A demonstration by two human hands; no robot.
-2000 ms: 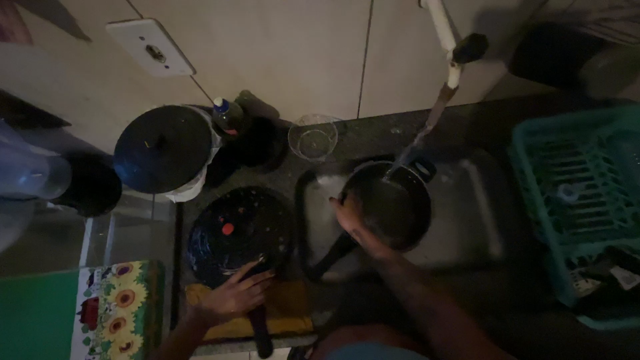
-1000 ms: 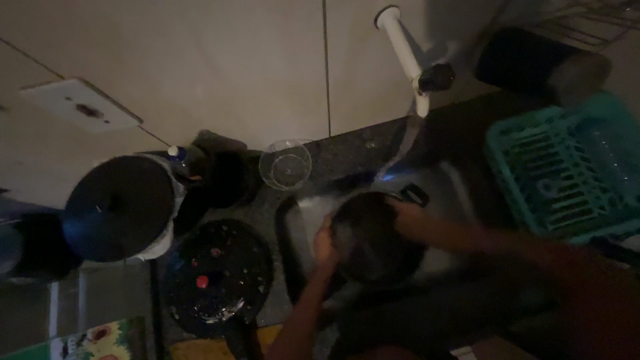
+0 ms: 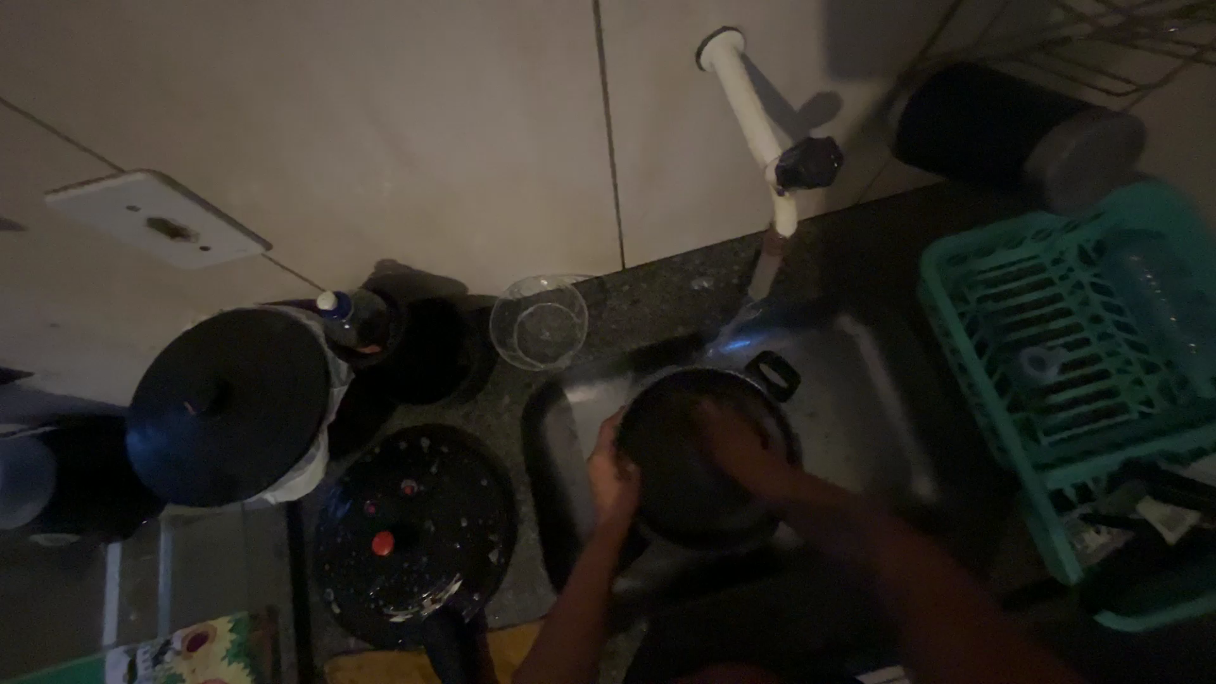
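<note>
A dark round pan (image 3: 684,513) with a loop side handle sits over the metal sink (image 3: 855,399). My left hand (image 3: 615,470) grips its left rim. Inside the pan is my right hand (image 3: 741,442), its fingers against the inner surface; whether it holds anything is too dark to tell. Water runs from the white tap (image 3: 750,104) just behind the pan. Left of the sink, a dark speckled lidded pan (image 3: 418,532) with a red dot rests on the counter, its long handle pointing toward me.
At right stands a green plastic dish rack (image 3: 988,399) with items in it, a dark cylindrical container (image 3: 988,128) behind. A clear bowl (image 3: 540,323), a bottle (image 3: 351,318) and a black-lidded bin (image 3: 228,408) stand along the wall. A yellow cloth (image 3: 380,668) lies near the front.
My left hand has gone from the speckled pan to the rim of the pan in the sink. My right hand has moved from that pan's left side to its inside.
</note>
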